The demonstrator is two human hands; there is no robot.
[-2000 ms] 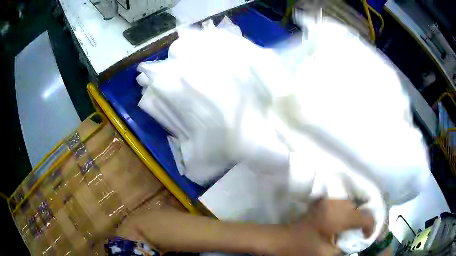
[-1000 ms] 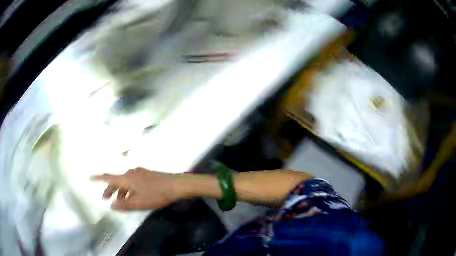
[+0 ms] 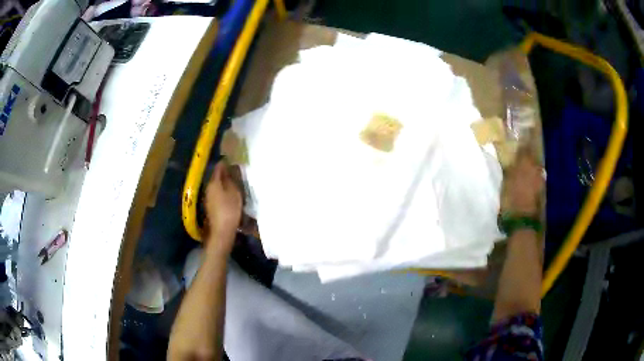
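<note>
A broad pile of white cut fabric pieces lies on a brown cardboard top in front of me. A tan bundle ticket lies on the pile. Another tan slip shows at its right edge, and one more at its left edge. My left hand is at the pile's left edge, its fingertips partly hidden. My right hand, blurred, is at the right edge, above a green bracelet. I cannot tell how firmly either hand grips.
Yellow rails curve along both sides of the cardboard. A white sewing machine stands on the white table at left, with pink-handled snips on it. A grey-white surface is below the pile.
The view has swung from the white table to the cardboard-topped cart. My right hand has gone from over the table to the pile's right edge. My left hand has come into view.
</note>
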